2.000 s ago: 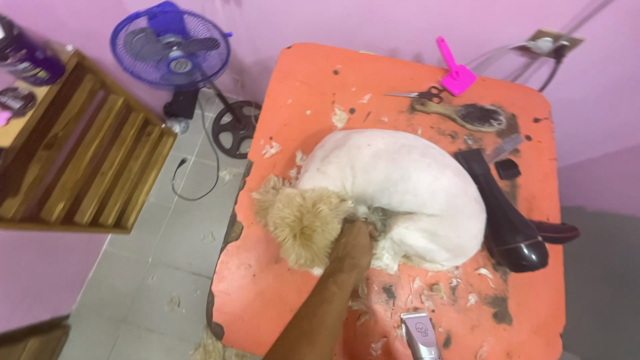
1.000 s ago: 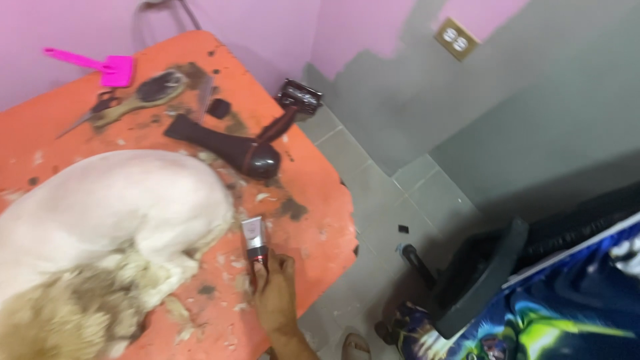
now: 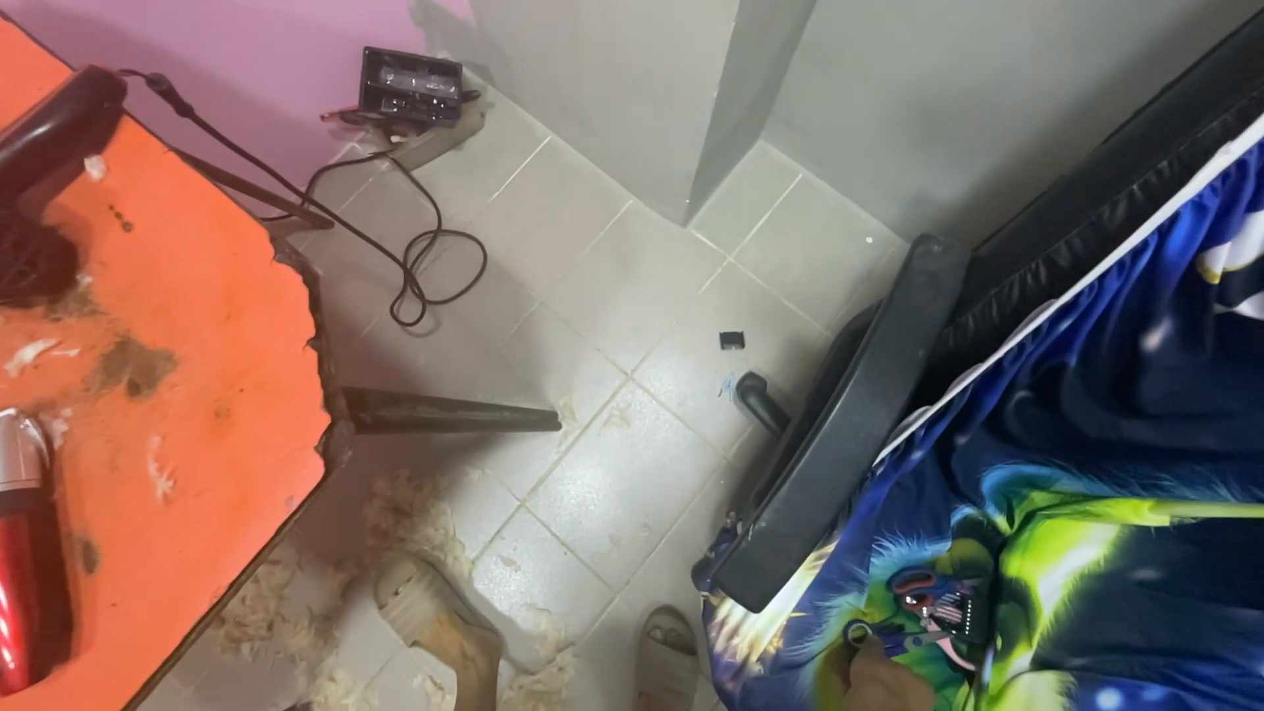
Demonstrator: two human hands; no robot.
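Note:
My right hand (image 3: 884,681) is low at the right, partly cut off by the frame's bottom edge. Its fingertips meet the ring handle of what looks like purple scissors (image 3: 889,640), beside a small cluster of tools (image 3: 948,607) on the blue and green patterned cloth (image 3: 1106,415). Whether the fingers grip the handle cannot be told. My left hand is out of view. A red and silver hair clipper (image 3: 30,563) lies on the orange tabletop (image 3: 217,395) at the left, below a dark hair dryer (image 3: 59,128). The dog is not visible.
A black padded armrest (image 3: 849,434) juts from the cloth-covered seat. A dark table leg (image 3: 444,410) extends over the tiled floor. A black cord (image 3: 425,247) loops near a black tray (image 3: 410,87) by the wall. Cut fur (image 3: 267,602) surrounds my sandalled feet (image 3: 434,602).
My right hand has left the clipper on the table and is now at the tools on the patterned cloth. The view has swung far right, and the dog has left it.

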